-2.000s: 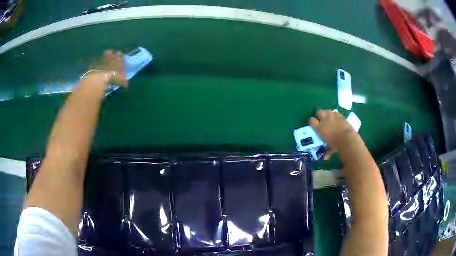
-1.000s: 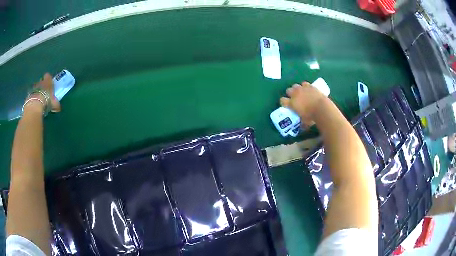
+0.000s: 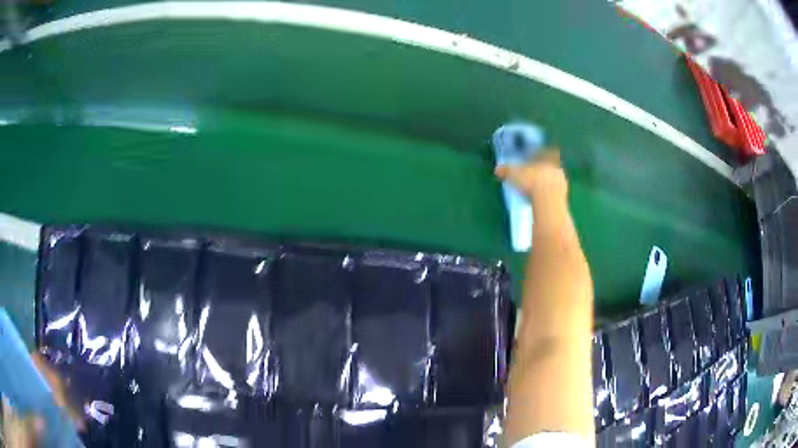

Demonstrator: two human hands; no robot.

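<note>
My right hand [image 3: 535, 175] is over the green belt, blurred, closed around light-blue phone covers [image 3: 519, 214]; how many cannot be told. My left hand [image 3: 52, 394] is at the lower left edge, blurred and partly cut off, holding a light-blue phone cover [image 3: 31, 381] beside the tray. The glossy black tray [image 3: 311, 332] lies in front of me, its visible pockets without blue pieces. A loose blue cover [image 3: 654, 275] lies on the belt at the right, near the stack of black trays.
The stack of black trays [image 3: 669, 359] is at the right. The green belt [image 3: 350, 188] runs beyond the trays, with a pale strip [image 3: 420, 33] along its far side. A red slatted basket [image 3: 731, 114] is at the upper right. Another blue cover [image 3: 748, 297] shows at the right end.
My left hand has come back from the belt to the tray's left side with a blue cover. My right hand has moved farther out over the belt to the upright cover. The view has shifted.
</note>
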